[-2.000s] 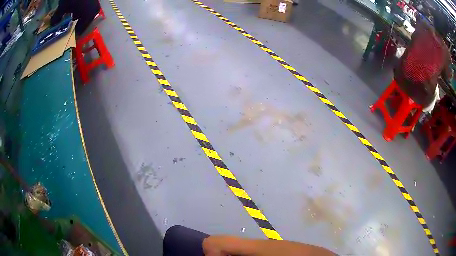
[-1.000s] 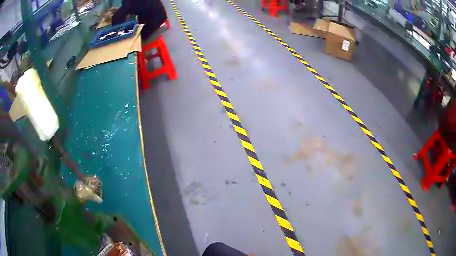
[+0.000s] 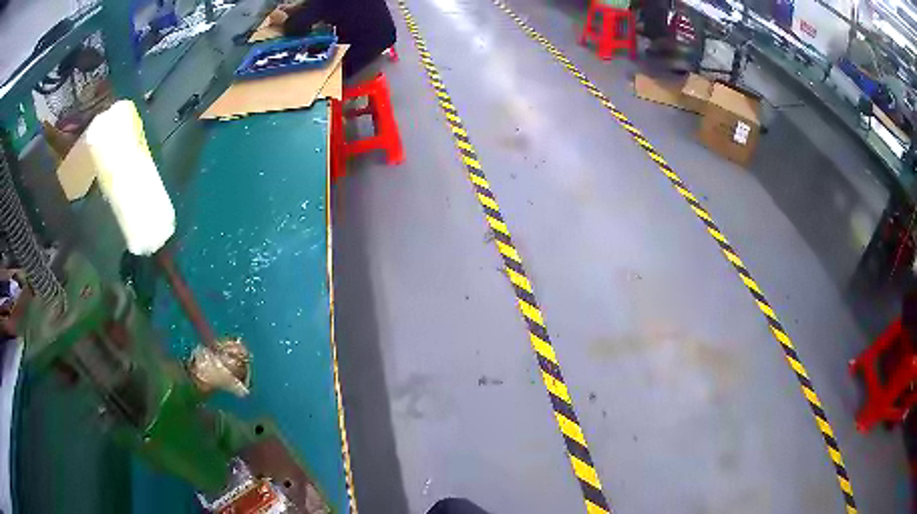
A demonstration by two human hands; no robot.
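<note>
Neither of my hands is in view. The green hand press [image 3: 166, 412] stands on the teal bench [image 3: 263, 221] at the lower left. Its dark lever rod rises to the upper left and ends in a thick white padded grip [image 3: 131, 181]. Crumpled tan wrapping [image 3: 219, 365] sits at the lever joint. A tall coil spring [image 3: 22, 236] shows at the left edge. A copper-orange and silver fixture [image 3: 246, 496] is at the bottom, partly cut off by the picture's edge.
A blue tray [image 3: 287, 56] with parts lies on brown cardboard [image 3: 271, 97] at the bench's far end. A person in dark clothing [image 3: 352, 25] is beside it. Red stools [image 3: 374, 125], an open cardboard box [image 3: 729, 125] and yellow-black floor tape [image 3: 515, 269] are to the right.
The view has swung left, so the bench and press now lie further right in the picture. The white grip has come into view. The bare forearm seen at the bottom two seconds ago is gone.
</note>
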